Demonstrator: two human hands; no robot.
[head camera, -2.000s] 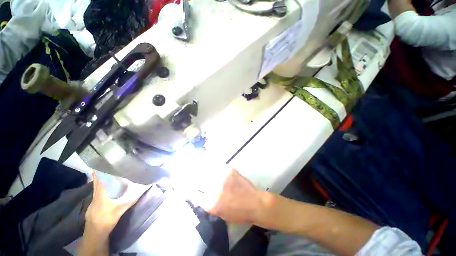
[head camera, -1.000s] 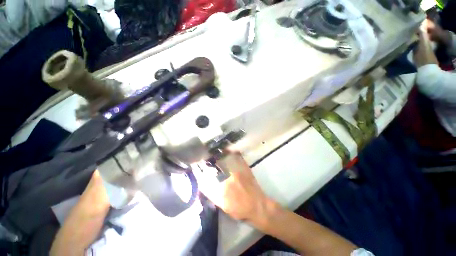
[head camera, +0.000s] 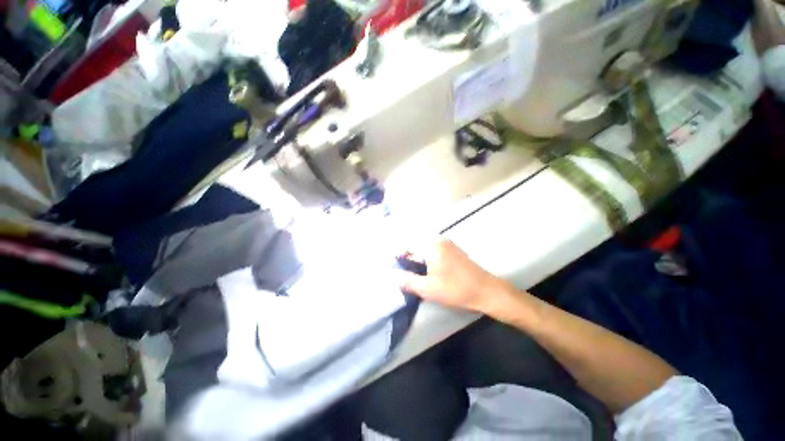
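Note:
Pale cloth (head camera: 336, 349) and charcoal-grey fabric (head camera: 202, 245) lie on the bed, left of and in front of the sewing machine (head camera: 413, 103). Strong lamp glare hides the needle area and part of the cloth. My right hand (head camera: 448, 276) is at the right edge of the cloth, its fingers and thumb closed around a small dark bit, apparently dark fabric edge. I cannot make out my left hand; a blurred white shape at the lower left may be a sleeve or cloth.
Large shears (head camera: 297, 121) lie on the machine head. Black-handled snips (head camera: 478, 142) are behind the needle. Green patterned tape (head camera: 594, 185) wraps the machine base. Navy cloth (head camera: 163, 155) and heaps of clothing are at left. Part of another person shows at the top right edge.
The view has shifted and shows more of the left side. My left hand and forearm, visible earlier, no longer show. The pale cloth is more exposed; my right hand is farther from the needle.

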